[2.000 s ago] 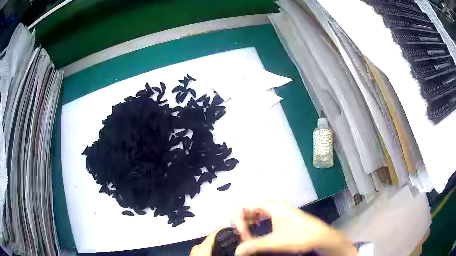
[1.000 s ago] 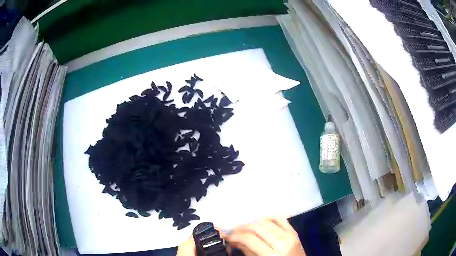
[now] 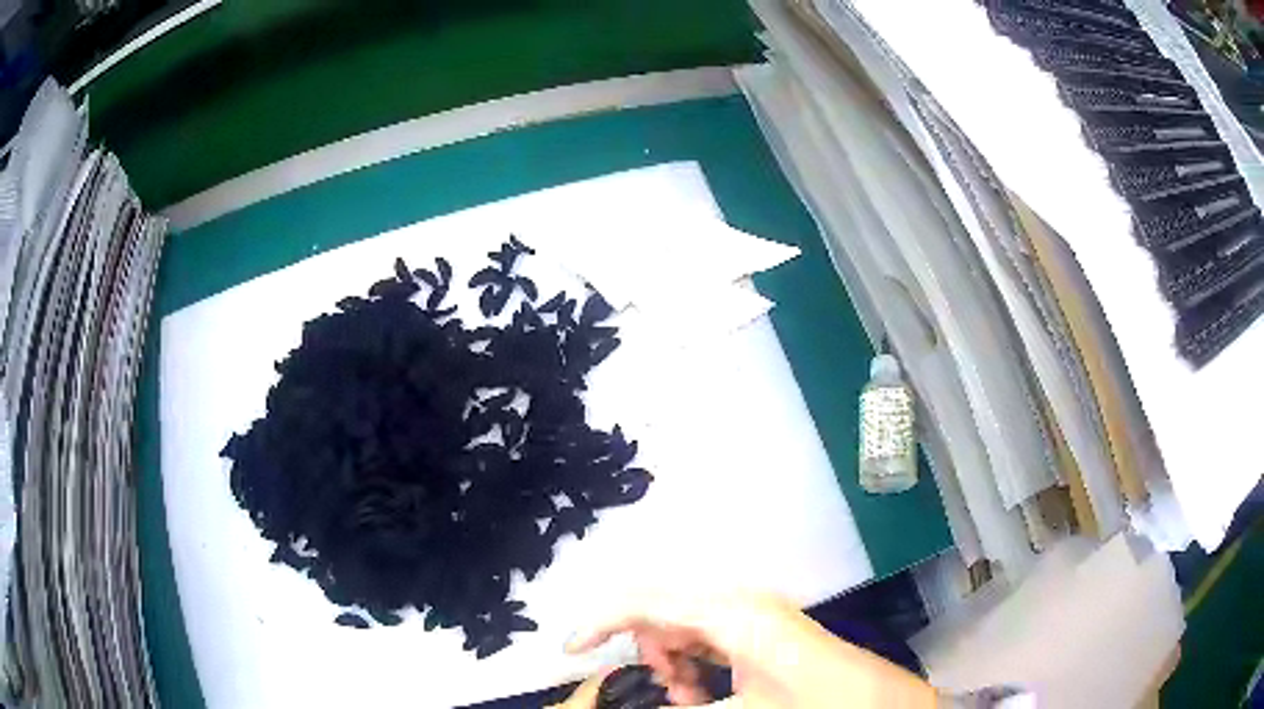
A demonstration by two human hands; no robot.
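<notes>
A large heap of small black crescent pieces (image 3: 402, 457) lies on a white work sheet (image 3: 749, 471). My left hand (image 3: 582, 697) is mostly cut off by the bottom edge and holds a ribbed black strip (image 3: 631, 687), of which only the upper end shows. My right hand (image 3: 797, 662) is at the bottom centre, slightly blurred, with its fingers bent over the strip. Its fingertips are partly hidden, and I cannot tell if they pinch a piece.
A squeeze bottle (image 3: 887, 427) stands right of the sheet on the green mat (image 3: 818, 298). White paper scraps (image 3: 728, 256) lie beyond the heap. Foam sheets are stacked left (image 3: 76, 416) and right (image 3: 957, 319). Rows of black strips (image 3: 1151, 166) lie at the upper right.
A lone crescent near the heap's lower right was gone one second ago. Since then my right hand has come over the strip, which now shows less and sits lower. The view has shifted slightly.
</notes>
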